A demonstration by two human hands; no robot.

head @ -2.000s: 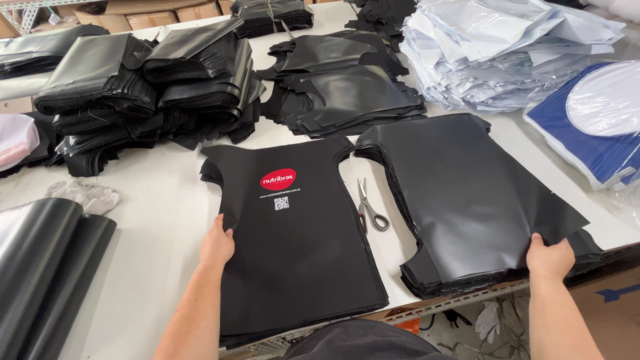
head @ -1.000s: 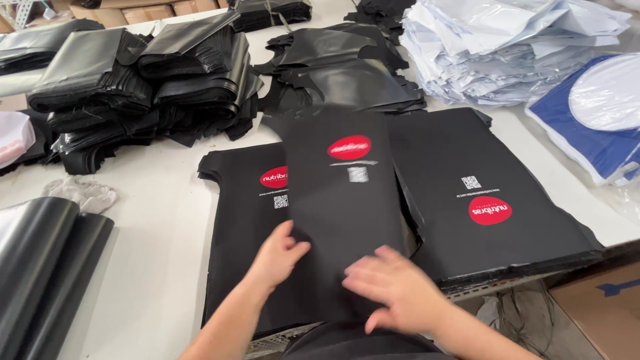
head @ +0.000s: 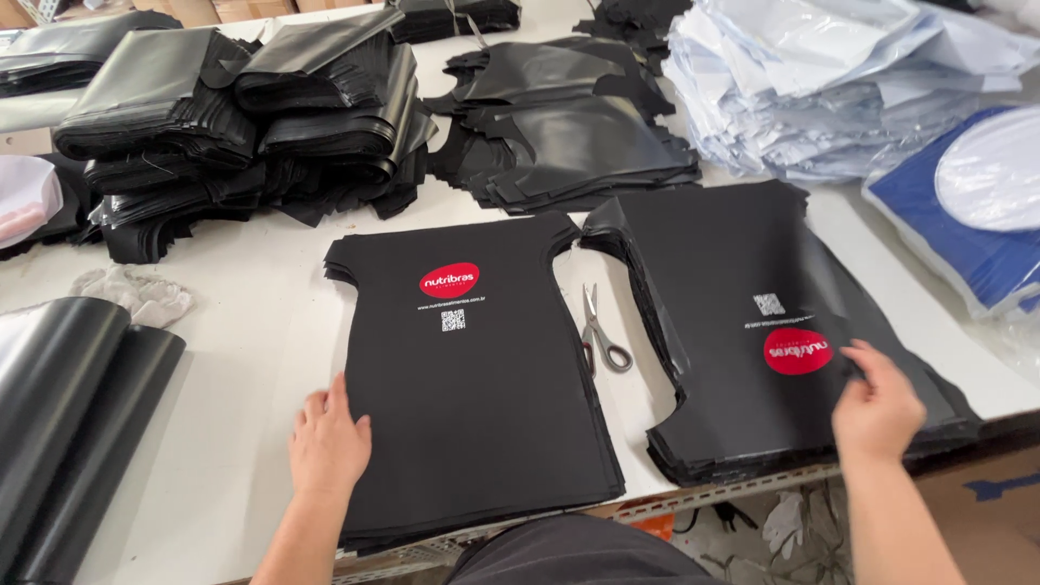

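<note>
Two stacks of cut black sheet pieces, shaped like apron or vest panels, lie side by side on a white table. My left hand [head: 329,443] rests at the left edge of the left stack [head: 471,414], whose top piece bears a red oval print and a square code. Over the right stack [head: 731,422], my right hand [head: 877,402] has its fingers bent together at the top piece, by an upside-down red print; whether it pinches the sheet I cannot tell. Scissors [head: 597,329] with grey handles lie between the stacks, blades slightly apart, touched by neither hand.
Folded black sheets [head: 162,97] are piled at the back left, more cut black pieces [head: 569,146] at the back middle. White sheets in clear plastic [head: 812,89] and a blue-and-white packet [head: 934,203] stand right. Black rolls [head: 73,422] lie left, near a crumpled whitish cloth [head: 134,296].
A second ago both hands were at a black piece between the stacks; they have since moved apart, left hand leftward, right hand rightward. The scissors, covered then, show again.
</note>
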